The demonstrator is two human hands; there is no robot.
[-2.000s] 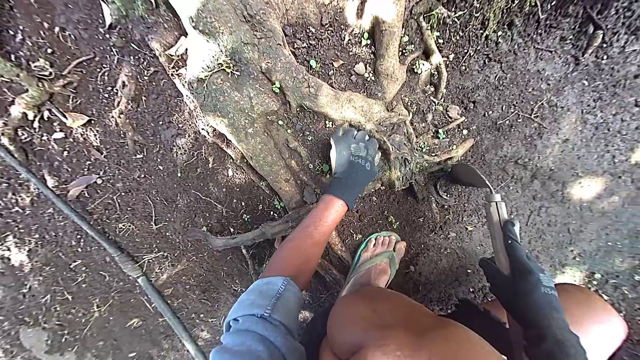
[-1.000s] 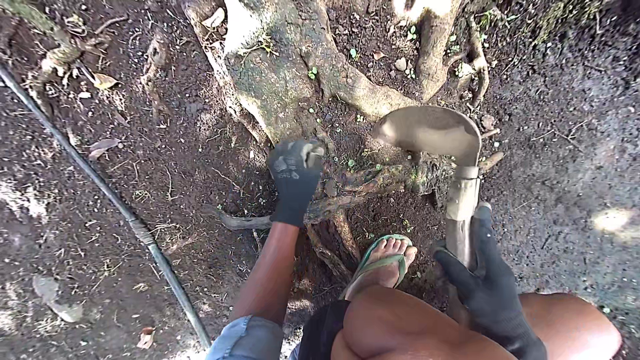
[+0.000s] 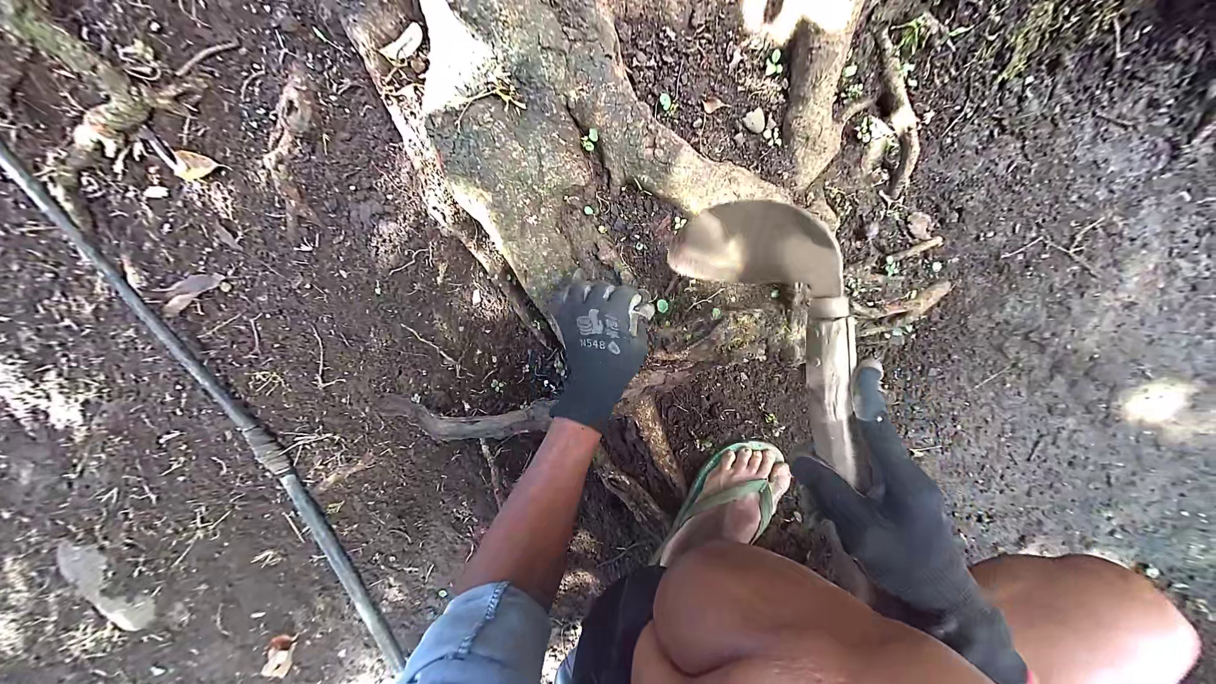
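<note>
My left hand [image 3: 600,347], in a dark coated work glove, rests knuckles up at the foot of a tree root [image 3: 532,180]; its fingertips are bent down and whether they grip anything is hidden. In my gloved right hand [image 3: 893,513] is the wooden handle of a short tool with a broad curved metal blade [image 3: 760,242]. The thumb lies along the handle's right side. The blade points left, above the roots and to the upper right of my left hand. Several small green seedlings [image 3: 590,141] grow along the root.
A long dark pole or hose [image 3: 228,404] lies diagonally on the soil at left. A thin root [image 3: 484,423] crosses below my left hand. My foot in a green flip-flop [image 3: 727,494] stands between my hands. A thicker root [image 3: 819,104] rises at upper right.
The curved blade, low and right of the roots two seconds ago, has been raised and now hangs over them. My left hand has moved left along the root from its place two seconds ago.
</note>
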